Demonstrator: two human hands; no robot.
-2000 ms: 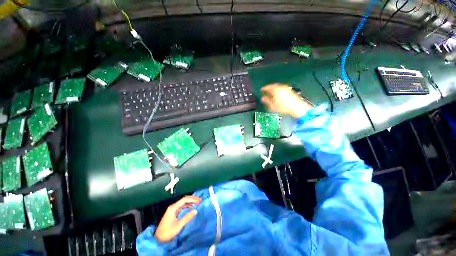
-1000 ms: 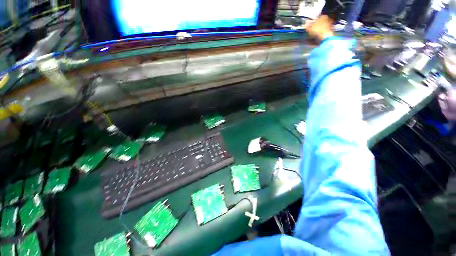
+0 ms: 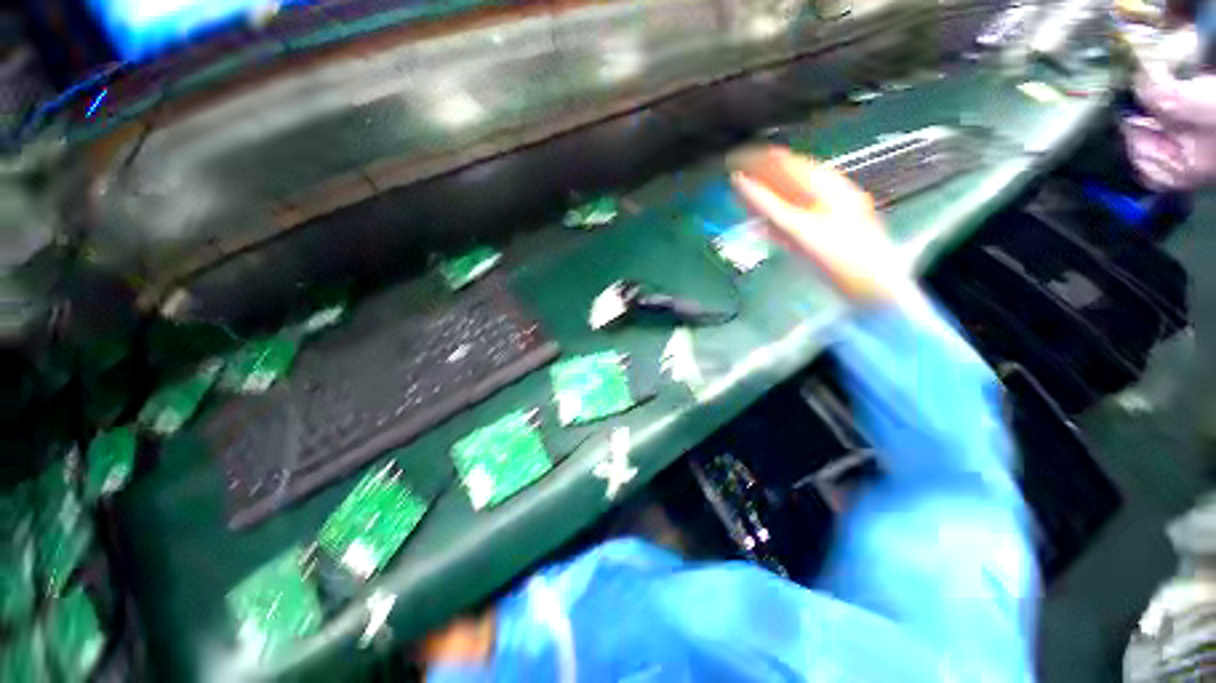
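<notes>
My right hand is blurred, stretched out over the right part of the green bench mat; whether it holds anything cannot be told. A small pale item lies just left of it, with a blurred blue patch beside it. My left hand is small and blurred at the bottom, low by my smock; its fingers cannot be made out. Green circuit boards lie in a row along the front of the bench, one of them nearest my right hand. A scanner with a pale head and dark handle lies behind this row.
A long black keyboard lies behind the boards, a second one farther right. More boards lie at the back and left. White tape crosses mark the edge. Black trays are below right. Another person's hand shows at the upper right.
My right hand has come down from the height of the monitor's lower edge to low over the bench. The view has swung, and the monitor is mostly out of it. My left hand shows again.
</notes>
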